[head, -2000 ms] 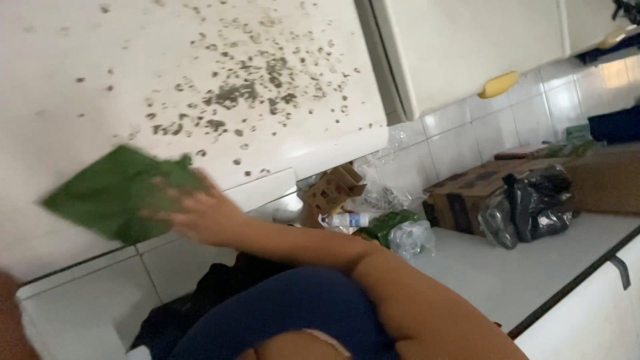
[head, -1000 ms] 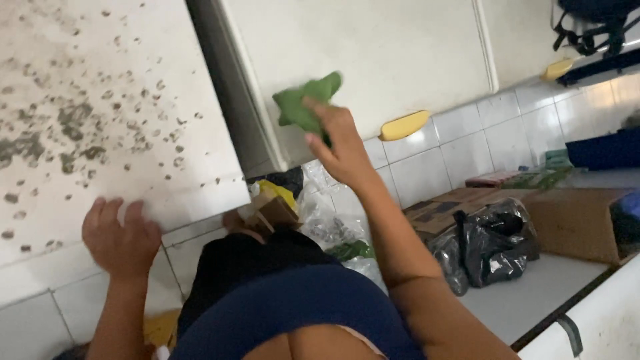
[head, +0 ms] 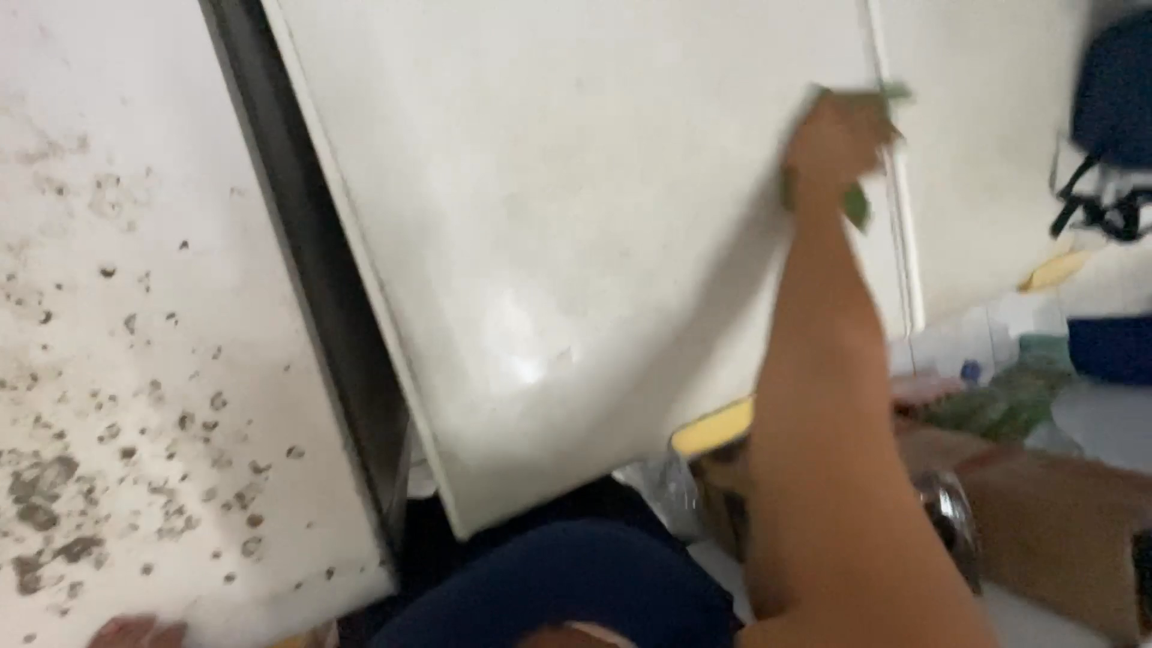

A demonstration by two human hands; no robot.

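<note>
A green cloth [head: 855,205] is bunched under my right hand [head: 837,139], which presses it on a white cabinet door [head: 558,225] near the door's right edge. Cloth shows on both sides of the blurred hand. Only the fingertips of my left hand [head: 139,632] show at the bottom left, against the lower edge of a white panel [head: 180,360] marked with dark spots and patches. Whether those fingers hold anything is hidden. A yellow handle [head: 715,427] sits at the door's lower edge, partly behind my right forearm.
A dark gap [head: 315,297] separates the spotted panel from the door. Below the cabinets are a cardboard box [head: 1062,531], clear plastic [head: 666,481] and white wall tiles [head: 954,337]. A dark blue bag [head: 1116,90] with black straps hangs at the upper right.
My right hand has moved with the green cloth from the spotted panel to the door, then across to its right edge. The left hand has mostly dropped out of view. The view has shifted.
</note>
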